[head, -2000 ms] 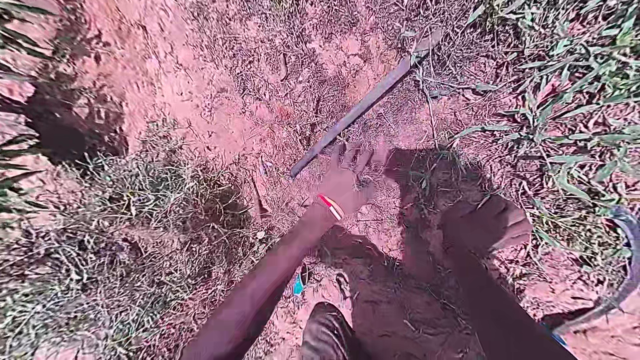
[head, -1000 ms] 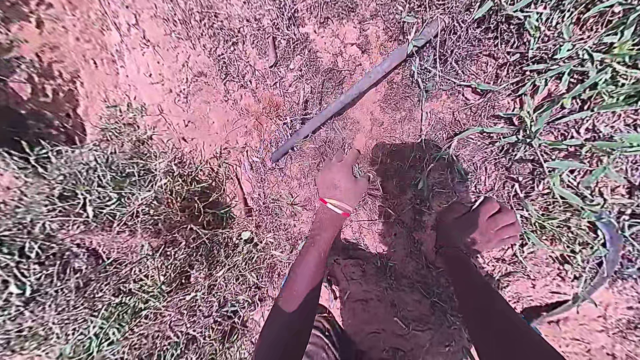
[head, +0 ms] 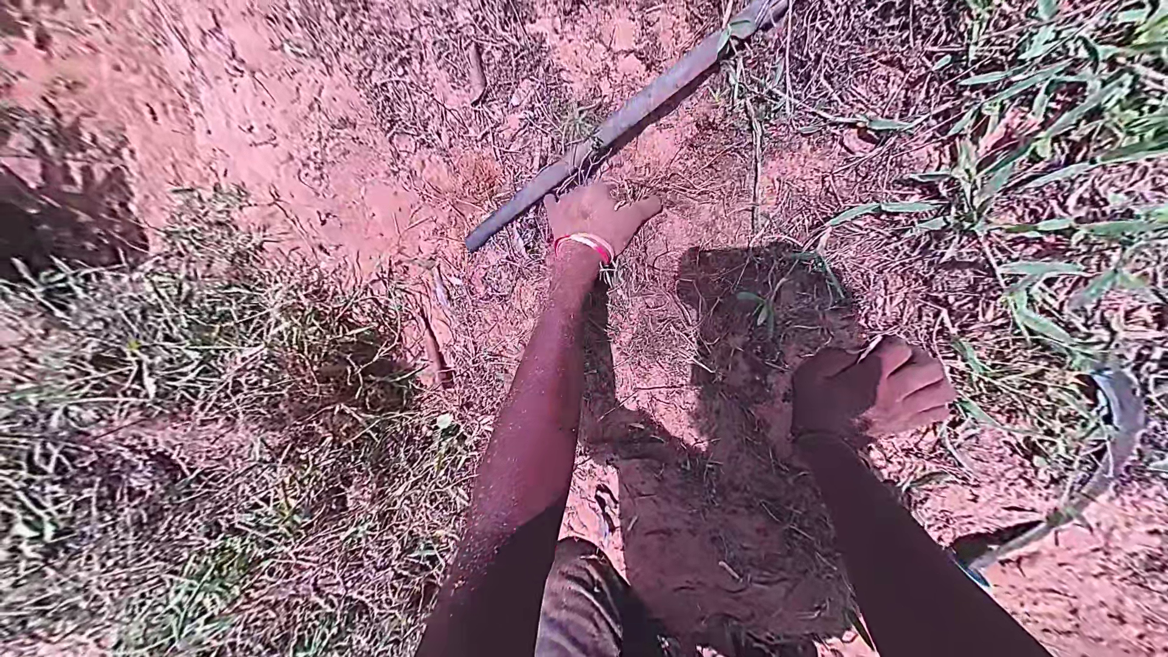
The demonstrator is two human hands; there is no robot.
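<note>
My left hand (head: 598, 217), with a red and white band at the wrist, is low over the reddish soil beside the lower part of a long grey stick or pole (head: 630, 114). Its fingertips are partly hidden, so whether they touch the pole or hold anything cannot be told. My right hand (head: 871, 388) is at the right, half in shadow, its fingers side by side and bent toward the ground; its palm side is hidden. Beyond it, at the right edge, lies a curved blade, seemingly a sickle (head: 1121, 424), its lower end partly behind my right forearm.
Dry grass and weeds (head: 228, 438) cover the ground at the left. Green long-leaved grass (head: 1049, 182) grows at the upper right. A dark hollow (head: 64, 219) shows at the far left. My trouser leg (head: 584, 602) is at the bottom, and my shadow falls between my arms.
My left hand, which was a little below the pole one second ago, is now up against its lower part in view. My right hand stays at the right, near the ground.
</note>
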